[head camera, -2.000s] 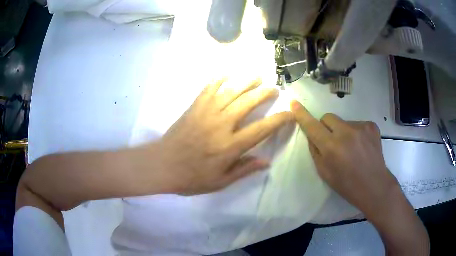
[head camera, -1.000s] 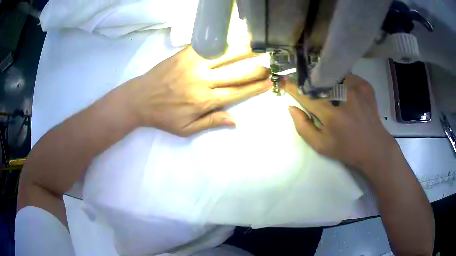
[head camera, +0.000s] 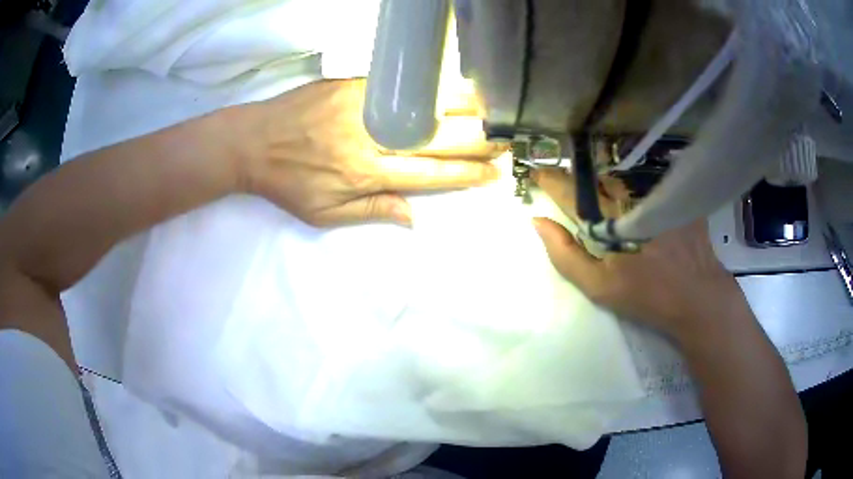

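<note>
White fabric (head camera: 402, 318) lies over the machine table's front part and hangs towards my lap, glaring under the lamp. My left hand (head camera: 346, 164) lies flat on it, left of the presser foot (head camera: 522, 178), fingers together and partly behind the lamp. My right hand (head camera: 645, 257) rests on the fabric to the right of the foot, thumb showing; its fingers are partly hidden behind the machine head (head camera: 589, 75). The fabric passes at the foot between both hands. Neither hand visibly pinches it.
The grey machine lamp (head camera: 404, 84) hangs over my left fingers. More white cloth (head camera: 196, 37) lies crumpled at the back left. A smartphone (head camera: 778, 217) lies right of the machine, with a thin silver tool (head camera: 839, 257) at the far right. A ruler scale (head camera: 814, 346) marks the front edge.
My left hand has moved from in front of the foot to its left side. My right hand has gone further under the head. The fabric is spread wider. The view has shifted closer to the head.
</note>
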